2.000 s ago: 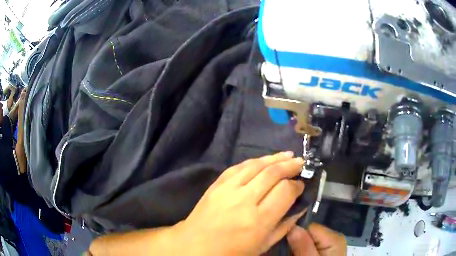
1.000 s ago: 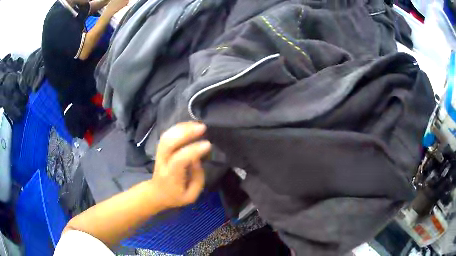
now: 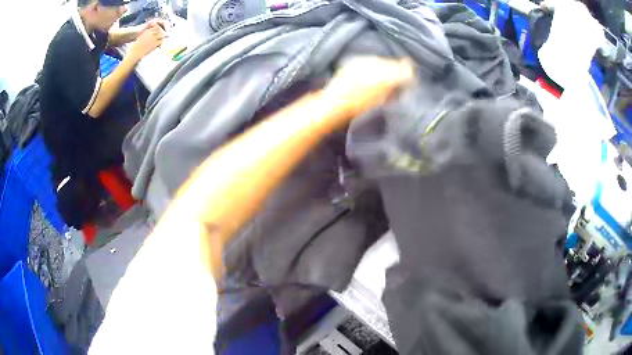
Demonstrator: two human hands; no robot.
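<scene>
A dark grey garment hangs over the table in front of me, with blurred yellow stitching near its top and a ribbed part at upper right. More grey garments are heaped behind and to the left. My left hand is blurred and reaches over the heap at upper centre, touching or just above the cloth; whether it grips any is unclear. My right hand is not in view. The white and blue overlock machine shows at the right edge, partly behind the garment.
A person in a dark shirt works at a table at upper left. Blue crates stand at the left. The white table edge shows below the heap. White material lies at upper right.
The view has swung left from the machine. My left hand has moved from the seam, then from the heap's left side, up and right over it. The garment's yellow-stitched part has shifted.
</scene>
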